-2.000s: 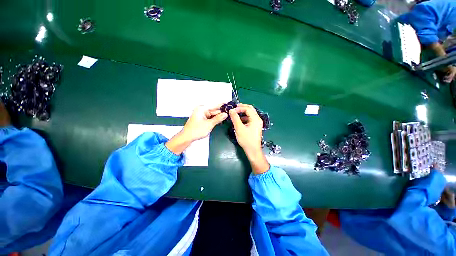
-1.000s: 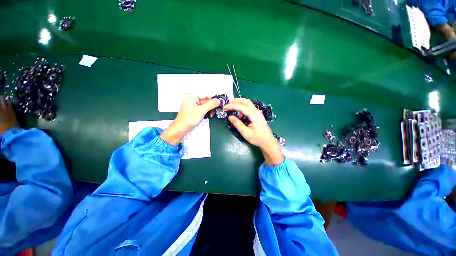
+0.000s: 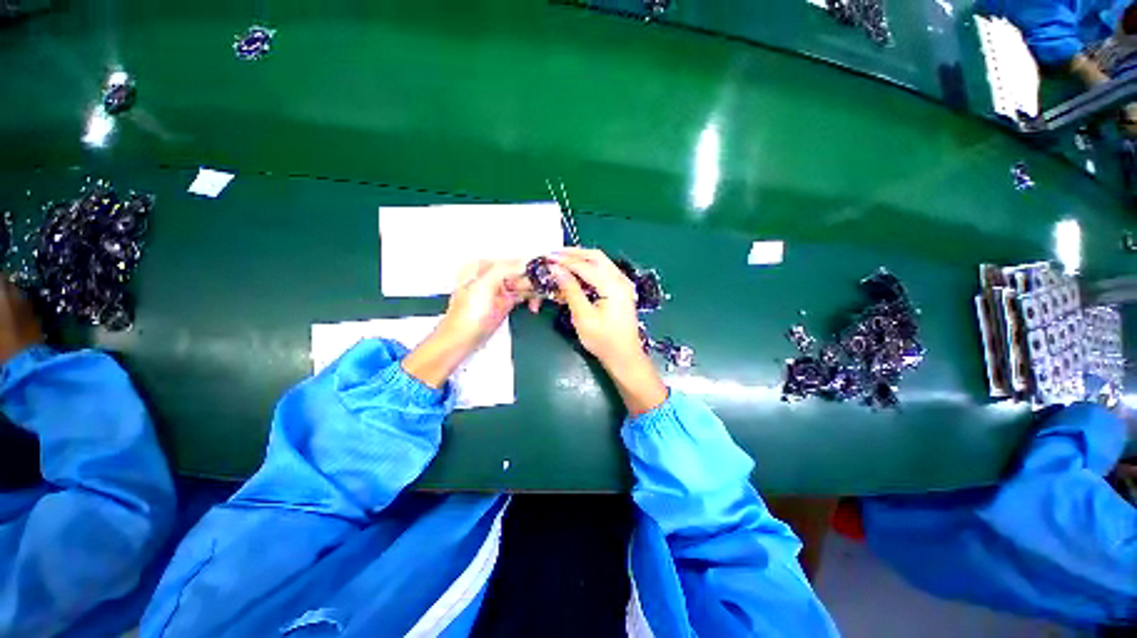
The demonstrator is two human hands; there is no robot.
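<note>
A small dark module [image 3: 541,272] is held between my two hands above the white sheets. My left hand [image 3: 480,303] grips it from the left with thumb and fingers. My right hand [image 3: 601,307] has its fingertips on its right side. A pile of dark modules [image 3: 646,284] lies partly hidden behind my right hand. Thin tweezers [image 3: 562,212] lie beside the right edge of the plain white sheet [image 3: 468,247]. A second white sheet [image 3: 490,378] lies nearer my body, partly under my left forearm.
Dark module heaps lie at the right [image 3: 863,352] and far left [image 3: 90,253]. Small white squares [image 3: 766,253] lie on the bench. Stacked trays [image 3: 1042,330] stand far right. Single modules [image 3: 253,44] lie on the green belt [image 3: 499,100]. People in blue sleeves are at both sides and top right.
My right fingers have closed in on the module from its right side. The single modules on the belt have shifted left over the frames. The camera view has shifted slightly.
</note>
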